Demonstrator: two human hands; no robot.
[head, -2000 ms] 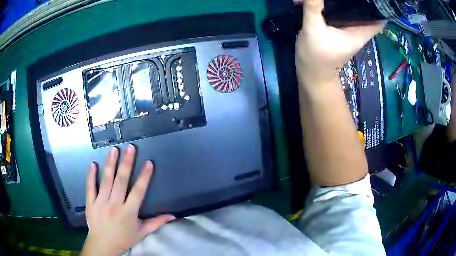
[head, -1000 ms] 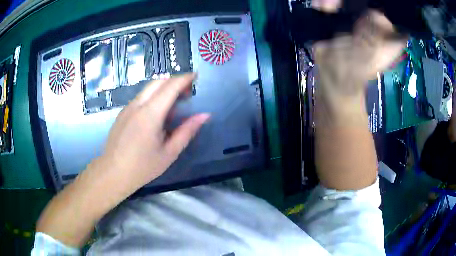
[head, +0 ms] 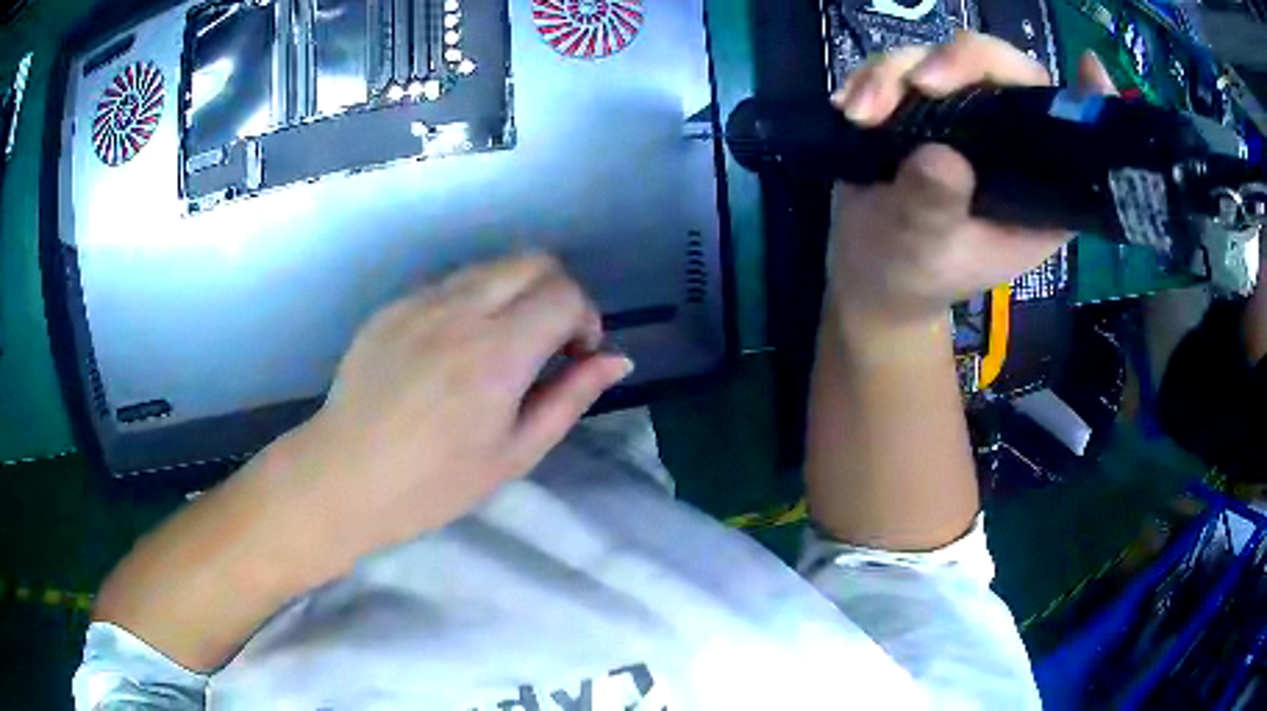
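Observation:
The laptop (head: 278, 278) lies underside up on a black mat, its grey cover facing me. Two red-and-white round fan grilles show, one at the upper left (head: 128, 114). The open access bay (head: 348, 97) between them shows metal pipes. My left hand (head: 473, 368) is over the laptop's near right part, slightly blurred, thumb and fingertips close together; I cannot tell whether something tiny is between them. My right hand (head: 945, 195) is wrapped around a black electric screwdriver (head: 1028, 150), held roughly level to the right of the laptop, its dark front end pointing left toward it.
A dark open laptop assembly (head: 1035, 327) with an orange-yellow strip lies under and beyond my right forearm. A person's arm and dark clothing (head: 1206, 396) show at the right edge. Blue frames (head: 1195, 597) are at the lower right. Green bench surface borders the laptop.
The laptop sits higher in view. My left hand has lifted off the cover's middle and moved to its near right, fingers drawn together. The screwdriver has come down into clear view in my right hand.

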